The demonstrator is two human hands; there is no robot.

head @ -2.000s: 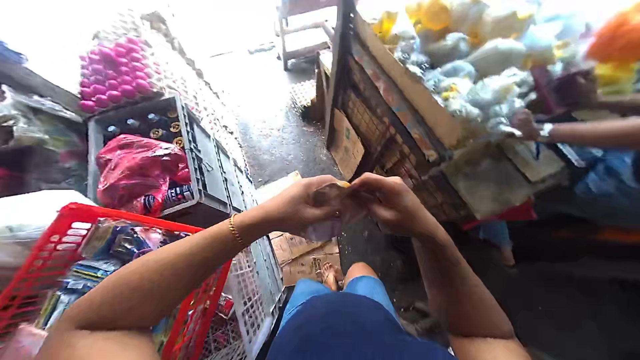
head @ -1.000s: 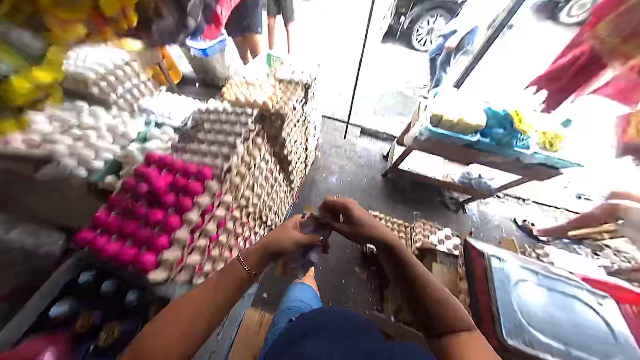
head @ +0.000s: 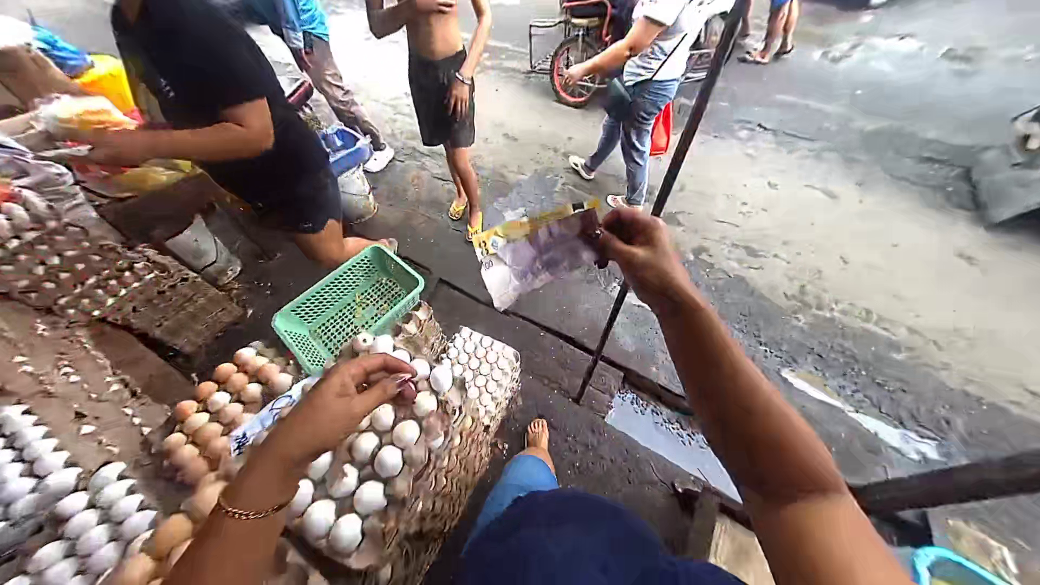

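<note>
Out in front, my right hand point(head: 642, 252) pinches one end of banknotes point(head: 536, 252), purple and yellow, which hang spread to the left. My left hand point(head: 349, 398), with a gold bracelet on its wrist, is held over stacked trays of white eggs point(head: 345, 479); its fingers are bent, and a small dark reddish thing shows by the fingertips, too unclear to name. Brown eggs point(head: 223, 398) lie left of that hand, beside a sign with writing point(head: 272, 414). A green plastic basket point(head: 349, 305) stands just beyond the eggs.
A dark metal pole point(head: 674, 162) slants up beside my right hand. At the left, a person in black point(head: 236, 122) holds a bag. Other people stand ahead near a parked motorcycle point(head: 577, 61). More white eggs point(head: 81, 504) fill the lower left. A puddle point(head: 666, 435) lies by the kerb.
My hands, together before, are now apart, with the notes in the right one. The view has swung to the egg stacks and the street.
</note>
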